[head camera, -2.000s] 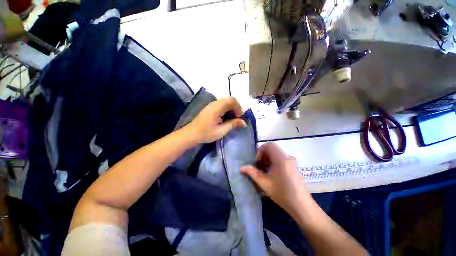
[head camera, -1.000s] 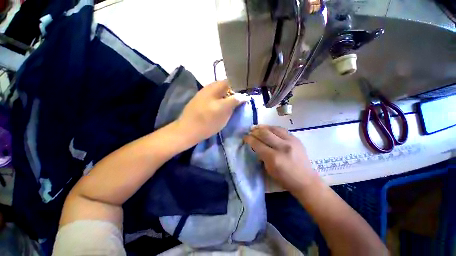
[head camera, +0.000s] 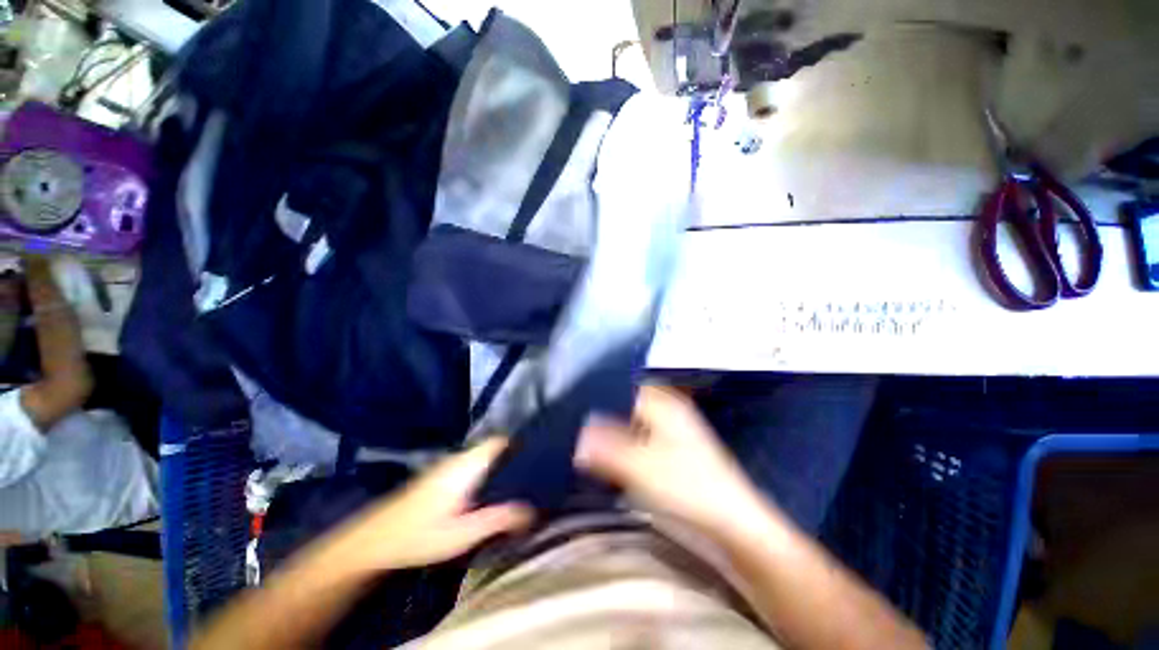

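A navy garment body [head camera: 369, 254] is piled on the left of the table and hangs over its front edge. Its pale grey side [head camera: 508, 127] has dark stripes and a dark square patch [head camera: 496, 282]. A long pale strip [head camera: 629, 241] runs from the presser foot [head camera: 697, 76] down towards my lap. My left hand [head camera: 464, 508] is at the dark lower end of the cloth, blurred, fingers against its left side. My right hand [head camera: 655, 457] is on the right side of the same dark cloth, also blurred, seemingly gripping its edge.
Red-handled scissors [head camera: 1036, 241] lie right of the needle, with a blue-edged object [head camera: 1146, 241] beyond. A printed ruler [head camera: 864, 315] marks the white table. Blue crates stand below right [head camera: 1017, 508] and left [head camera: 203, 508]. A purple device [head camera: 76, 184] and another person's arm [head camera: 57, 337] are at left.
Both hands have moved from near the needle down to the cloth over my lap. The view has shifted lower and left, showing the purple device and a person. The pale strip now stretches from the foot.
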